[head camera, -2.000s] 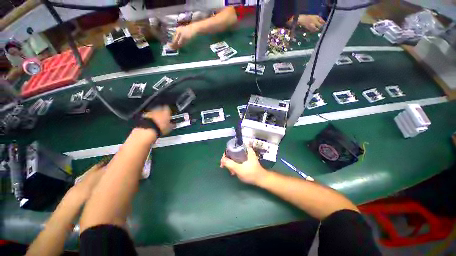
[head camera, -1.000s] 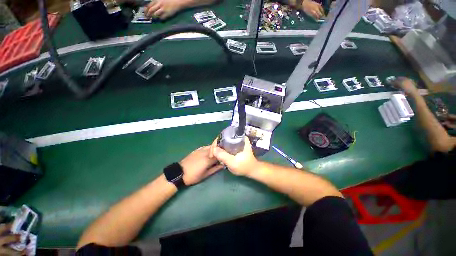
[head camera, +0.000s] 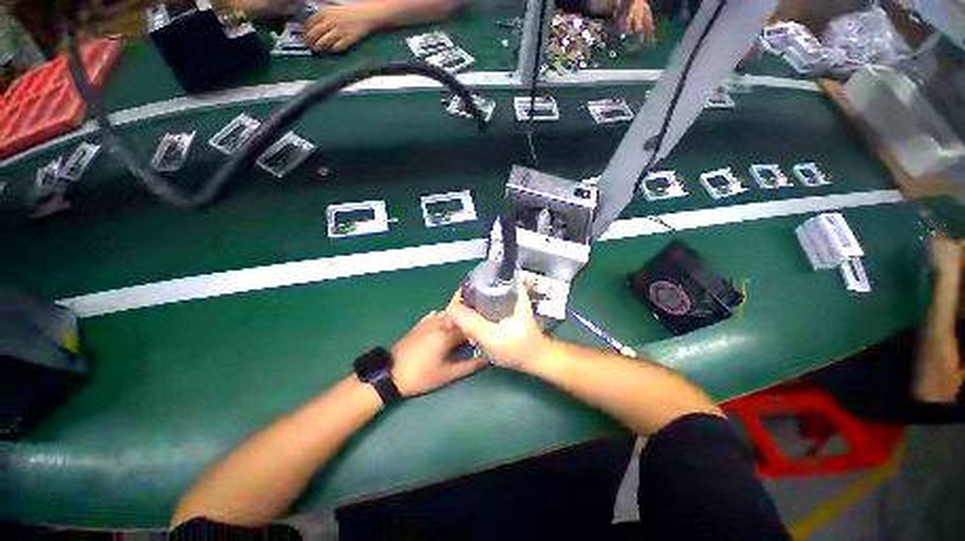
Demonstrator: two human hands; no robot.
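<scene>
My right hand [head camera: 506, 333] grips the thick grey electric screwdriver [head camera: 490, 293] upright just in front of the screw feeder [head camera: 550, 217]. Its dark cable rises from the top. My left hand [head camera: 429, 357], with a black watch on the wrist, lies low on the bench against the right hand, below the screwdriver. Its fingertips are hidden behind the right hand and the tool. A small edge of something pale shows there, but I cannot tell whether the left hand holds it.
White housings [head camera: 358, 219] lie on the green conveyor beyond the pale rail [head camera: 265, 277]. Right of the feeder are a thin pale-blue tool [head camera: 601, 332], a black fan [head camera: 685, 288] and stacked white units [head camera: 831, 245]. A grey post leans behind the feeder. Another person's arm is at the far right.
My left hand came from over the conveyor to the screwdriver and has stayed there. The conveyor housings shifted left. The other person's arm at right has drawn back from the belt.
</scene>
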